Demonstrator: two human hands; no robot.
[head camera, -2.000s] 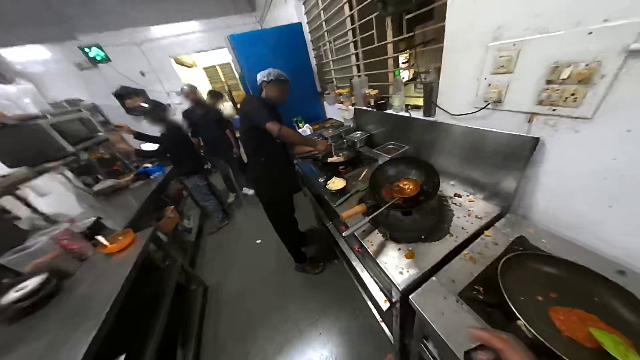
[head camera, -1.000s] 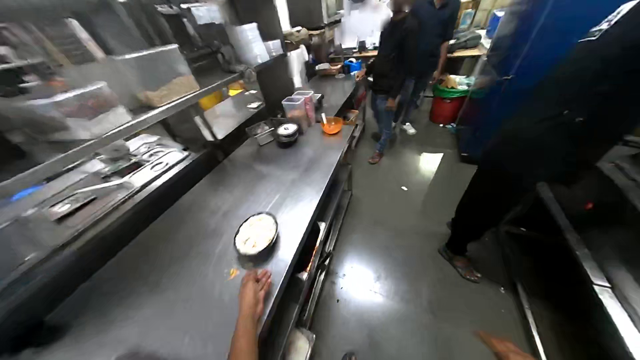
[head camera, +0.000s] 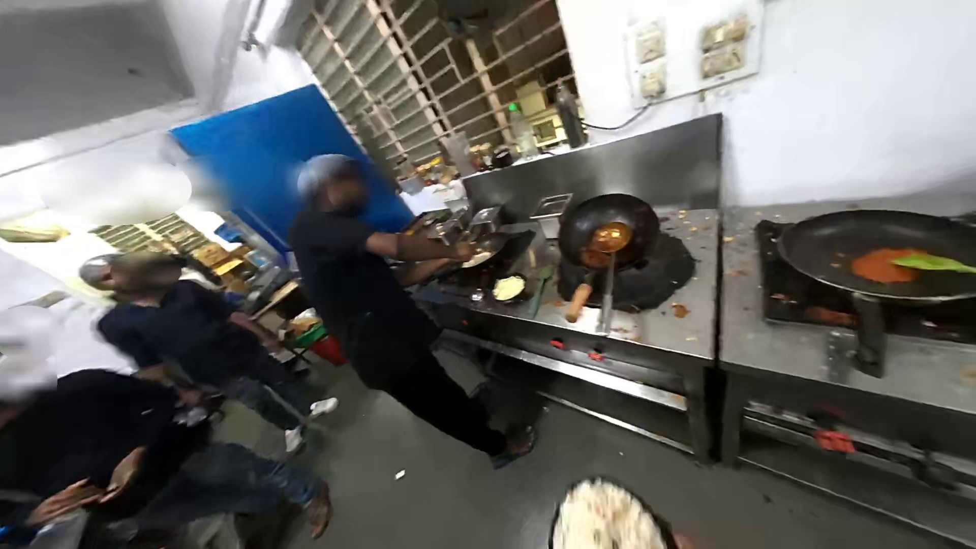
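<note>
A dark round bowl of pale, crumbly food (head camera: 610, 518) is raised over the floor at the bottom edge, cut off by the frame. A blurred sliver of one of my hands (head camera: 684, 540) shows at its right rim; which hand it is, and its grip, cannot be told. The rest of my hands is hidden or out of frame. Beyond stands a steel cooking counter with a black wok (head camera: 579, 221), tilted, with red-brown sauce and a ladle (head camera: 608, 297) in it. A black frying pan (head camera: 808, 252) at the right holds orange-red sauce and a green spatula (head camera: 934, 263).
A co-worker in dark clothes (head camera: 358, 305) stands at the stove, hands at a pan (head camera: 488, 248). Other people (head camera: 191, 328) stand at the left. A small bowl of pale food (head camera: 508, 287) sits on the counter (head camera: 686, 335). The frying pan's handle (head camera: 869, 343) juts over the counter's front.
The view has swung from the steel worktable back to the stove. The bowl of pale food, on that worktable one second ago, is now off it and over the floor beside a hand of mine.
</note>
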